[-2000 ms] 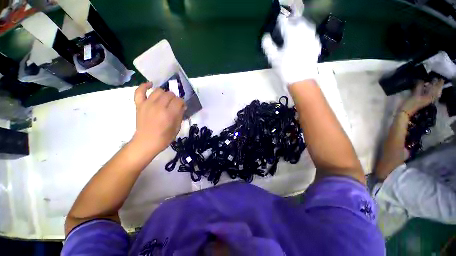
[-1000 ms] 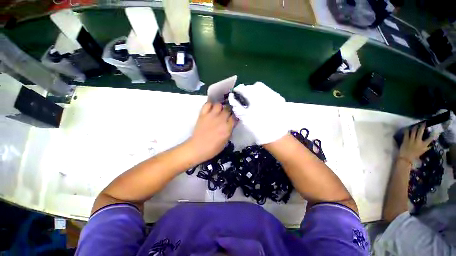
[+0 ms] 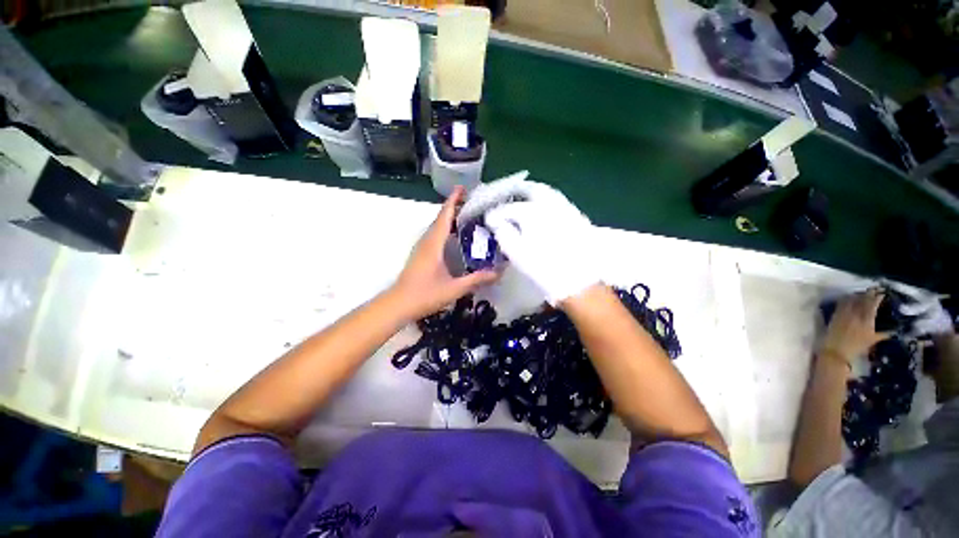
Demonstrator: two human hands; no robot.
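Note:
My left hand (image 3: 440,257), bare, is closed around the left side of a small dark box (image 3: 458,250) in front of my chest. A dark device (image 3: 480,246) with a white label shows at the box, between my hands. My right hand (image 3: 539,233), in a white glove, is on the upper right of the box and device, its fingers bent over them. The glove hides much of the box, and whether the device is inside it cannot be told. A tangled heap of black cables (image 3: 528,363) with small pale tags lies on the white bench just below my hands.
On the green belt (image 3: 589,116) stand several open boxes (image 3: 391,131) with white flaps beside bagged devices (image 3: 454,163). Another open box (image 3: 736,179) and a black block (image 3: 801,219) are at the right. A black box (image 3: 82,208) lies at the bench's left end. Another person's hands (image 3: 854,324) work at far right.
Both hands stay together at the box; the left now spreads around its side and the labelled device shows. The pale flap seen standing is no longer clearly visible. The belt items appear further right.

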